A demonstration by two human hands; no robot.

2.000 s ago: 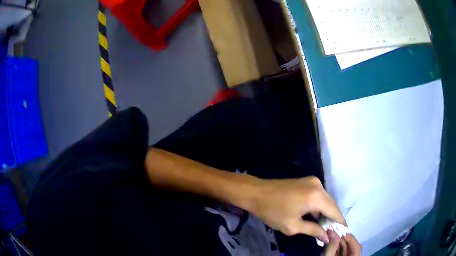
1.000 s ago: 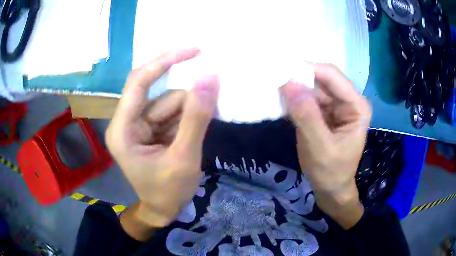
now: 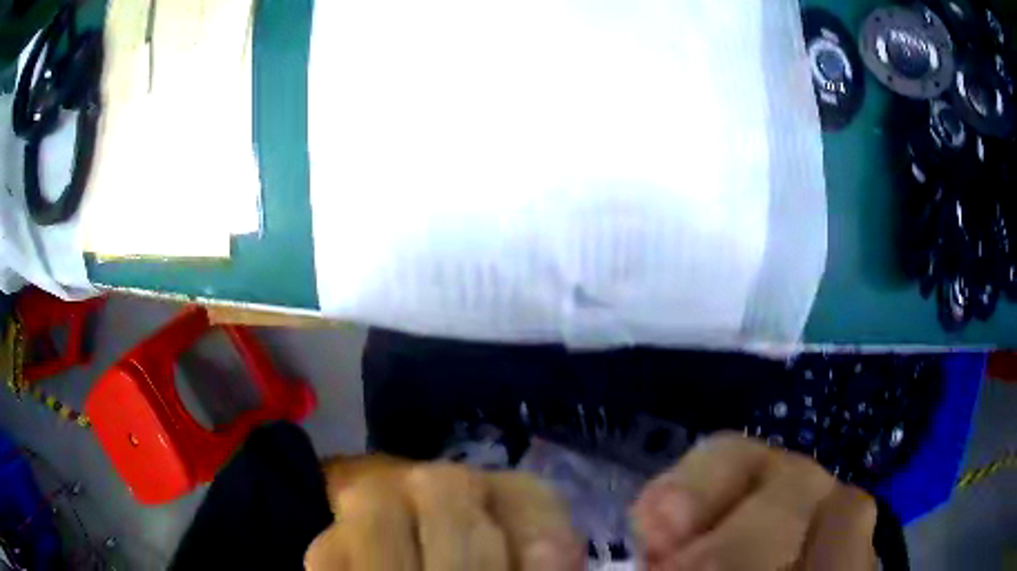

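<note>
My left hand (image 3: 446, 519) is low in the picture, blurred and cut off by the bottom edge, with its fingers curled. My right hand (image 3: 758, 507) is beside it, also blurred and cut off, with its fingers bent towards the left hand. A small gap lies between the hands. A tiny white patch (image 3: 611, 562) shows in it at the bottom edge; I cannot tell whether it is a held piece or shirt print. A large white sheet (image 3: 535, 145) lies on the green bench beyond the hands.
Black driver plates (image 3: 909, 50) are piled on the bench at right. Below them stands a blue bin (image 3: 942, 446) of black round parts. Paper sheets (image 3: 178, 134) and black headphones (image 3: 56, 134) are at left. A red stool (image 3: 145, 413) stands on the floor.
Since one second ago, both hands have dropped from over the sheet to the bottom edge and come closer together. The white piece between them is no longer clearly visible. More of the sheet shows.
</note>
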